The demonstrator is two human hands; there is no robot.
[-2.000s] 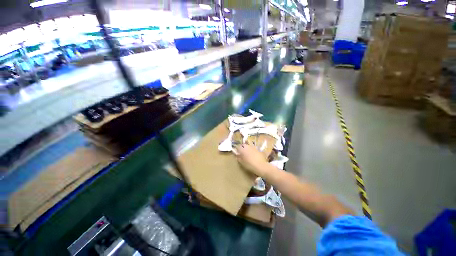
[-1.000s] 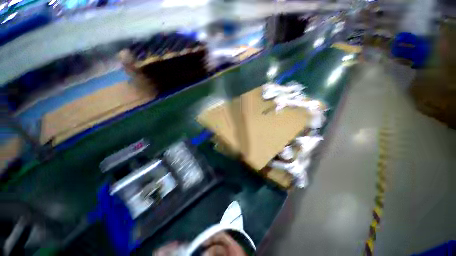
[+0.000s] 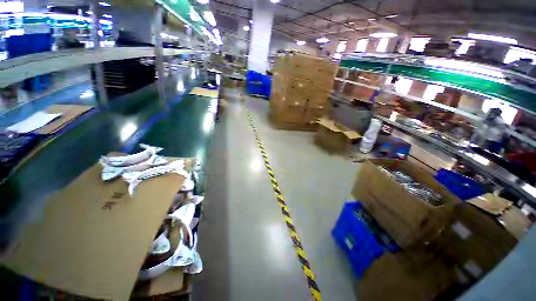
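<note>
Neither of my hands is in view. Nearest in front of me at the lower left, several white cat-ear headbands (image 3: 148, 169) lie on the far end of a tan cardboard sheet (image 3: 88, 235) with small dark print. More white headbands (image 3: 164, 267) lie in layers below, between cardboard sheets, their ears sticking out past the right edge. A pale blue blurred shape, perhaps a sleeve (image 3: 505, 276), shows at the lower right corner.
Green conveyor (image 3: 170, 126) runs away at left. A yellow-black line (image 3: 282, 206) crosses the grey floor. Stacked cartons (image 3: 302, 88) stand ahead. At right are an open carton (image 3: 405, 194), a blue crate (image 3: 361, 235) and another line with a distant person (image 3: 493, 132).
The view has swung right and up. The screw feeder has left the picture. The headband and fingers seen at the bottom a second ago are out of view.
</note>
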